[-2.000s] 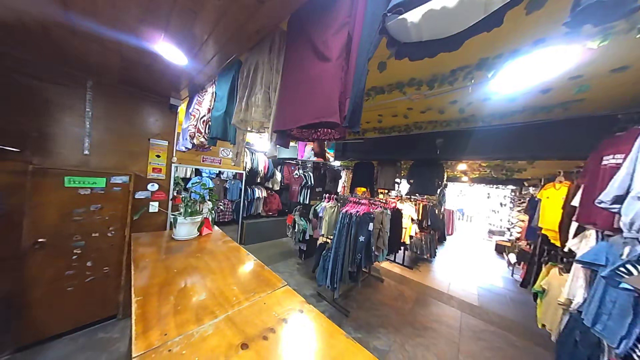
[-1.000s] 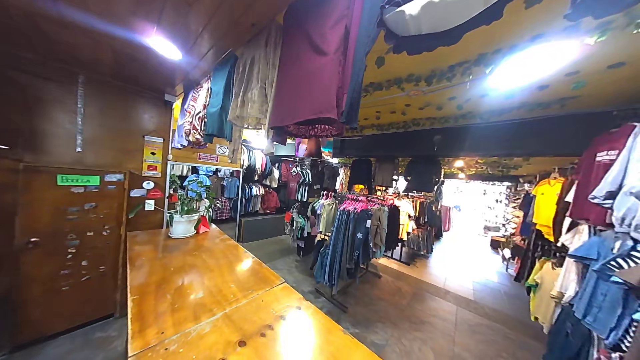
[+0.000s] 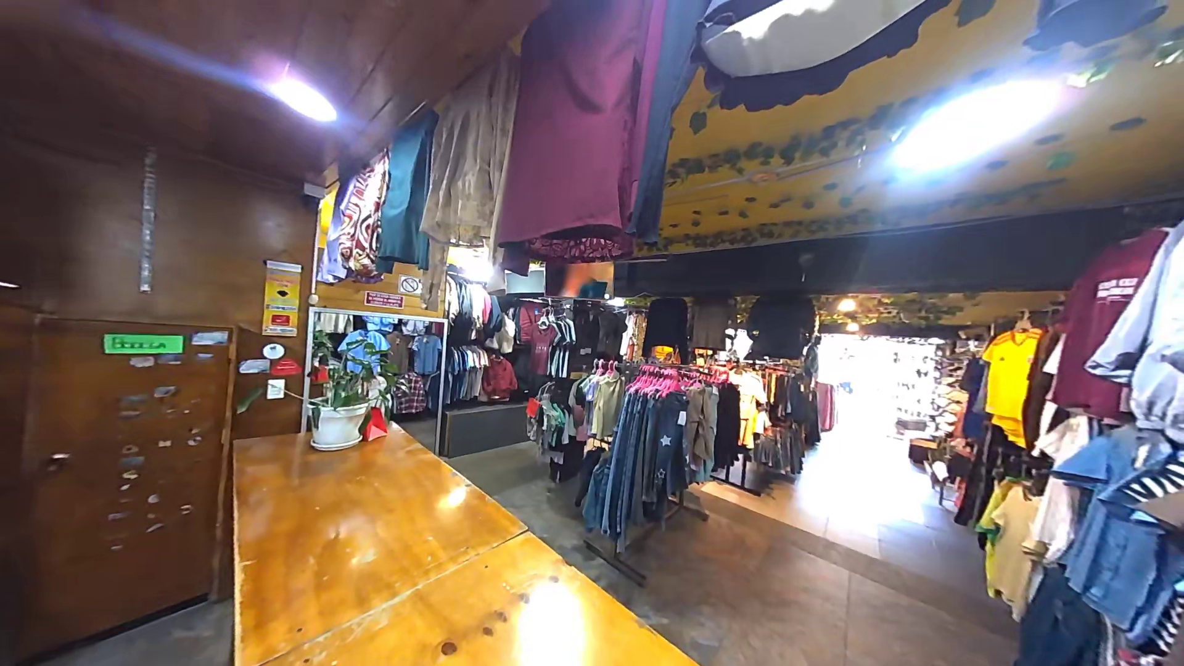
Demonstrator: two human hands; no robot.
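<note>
Neither my left hand nor my right hand shows in the head view. Nearest to me is a varnished wooden counter (image 3: 370, 518), running from the bottom edge toward the back left. On its far end stand a potted plant in a white pot (image 3: 339, 425) and a small red object (image 3: 375, 424) beside it. A maroon garment (image 3: 573, 139) hangs overhead, next to a teal one (image 3: 405, 190) and a beige one (image 3: 470, 148).
A rack of jeans on pink hangers (image 3: 647, 444) stands on the floor right of the counter. Clothes, among them a yellow shirt (image 3: 1013, 375), line the right side. At left is a wooden door (image 3: 83, 518); a framed mirror (image 3: 442, 379) is behind the plant.
</note>
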